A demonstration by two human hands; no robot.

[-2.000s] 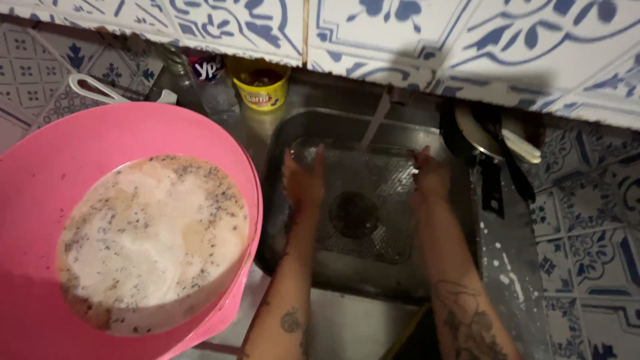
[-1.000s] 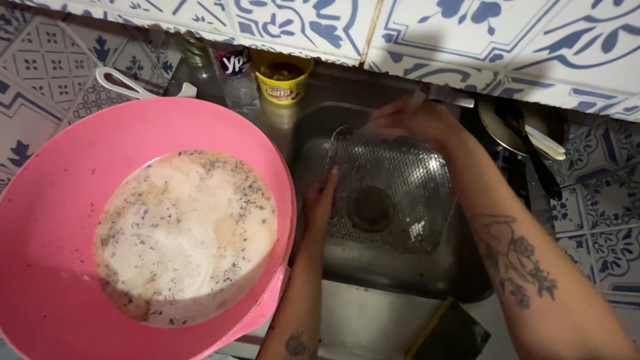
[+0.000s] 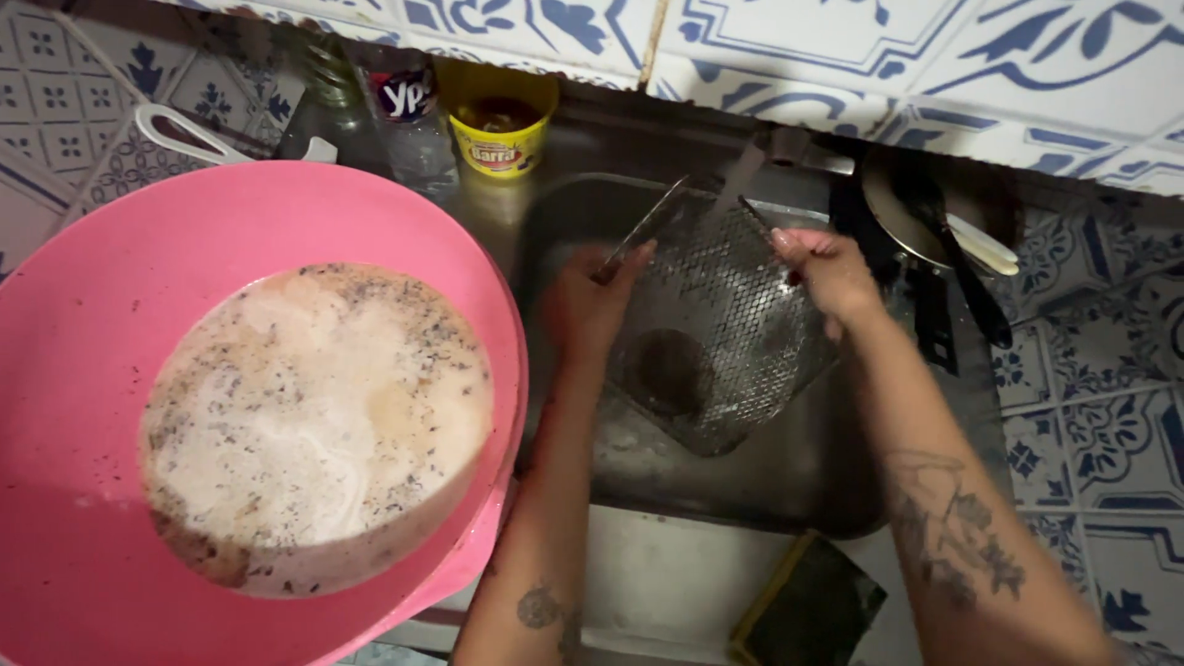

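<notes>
A wire mesh rack or basket [image 3: 740,342] hangs tilted over the metal sink [image 3: 786,490], gripped by its rim from both sides. My left hand [image 3: 597,301] pinches its left edge, and my right hand [image 3: 823,273] pinches its upper right corner. Water from the faucet [image 3: 800,153] runs down onto the mesh. The dark drain [image 3: 668,370] shows through it. Left of my left forearm stands a large pink plastic basin [image 3: 250,213] of cloudy, foamy water with dark specks floating in it.
Behind the basin stand a yellow tub [image 3: 504,139], a clear plastic bottle [image 3: 412,129] and a green glass bottle [image 3: 328,79]. A pan [image 3: 893,208] with dark utensils lies right of the sink. A green and yellow sponge [image 3: 809,601] rests at the front edge. Tiled wall behind.
My right hand has moved from near the faucet to the mesh piece's right corner. The mesh piece is now turned askew, where two seconds ago it was square to the sink.
</notes>
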